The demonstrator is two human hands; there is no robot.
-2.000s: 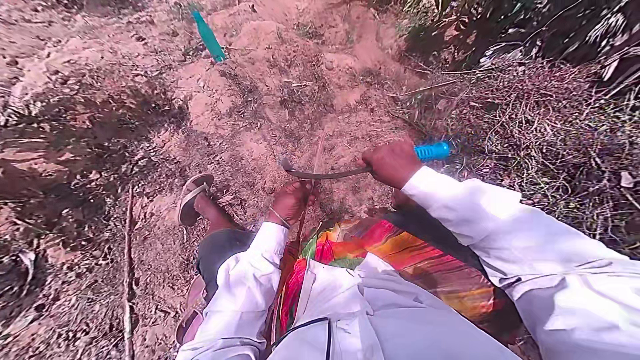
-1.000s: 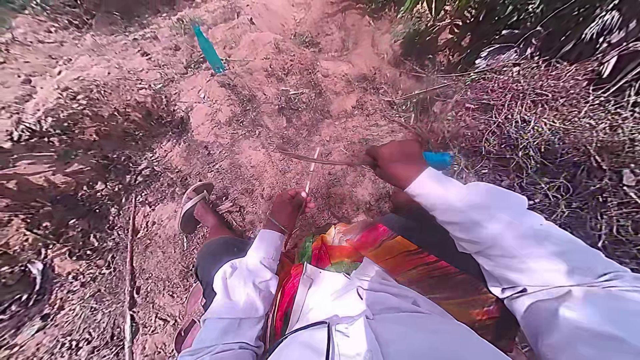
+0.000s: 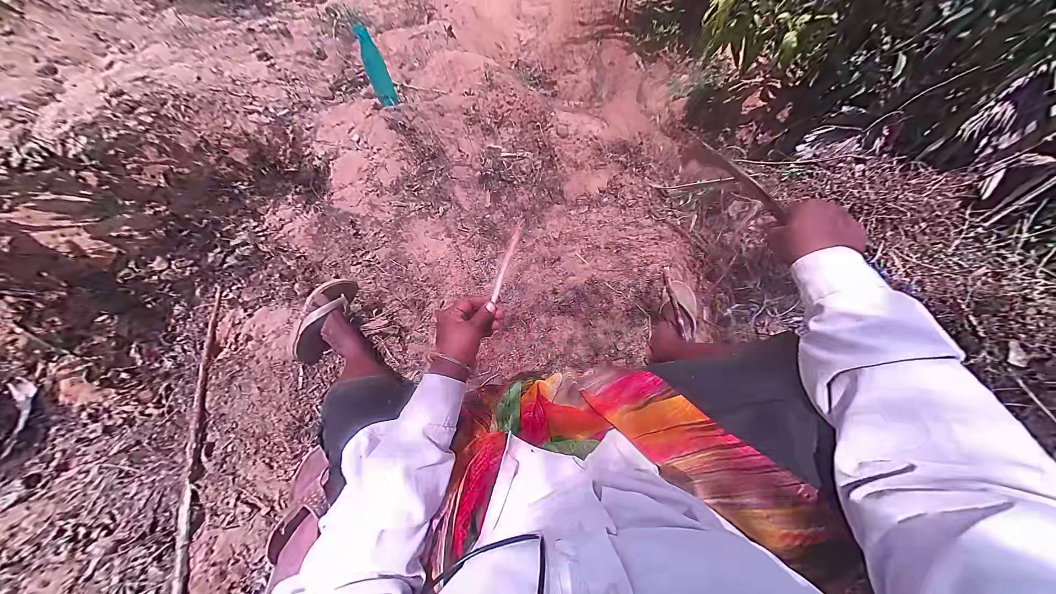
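Note:
My left hand (image 3: 464, 332) grips a thin, pale stick (image 3: 506, 268) whose free end points up and away from me. Off to the right, my right hand (image 3: 817, 231) is closed around the handle of a sickle, which the fist hides. The curved, dark sickle blade (image 3: 738, 175) reaches up and left from that fist, blurred at its tip and apart from the stick. A bangle circles my left wrist. Both hands are above the soil, in front of my lap with its red, orange and green cloth (image 3: 676, 421).
A teal bottle (image 3: 377, 68) lies on the reddish soil ahead. One long stick (image 3: 196, 437) lies at the left. Dry brush (image 3: 932, 214) and green leafy plants (image 3: 775, 33) stand at the right. My sandalled feet rest on either side.
My right hand has moved right and away from my left hand, carrying the sickle, whose blade was across the stick before. My left hand still holds the stick.

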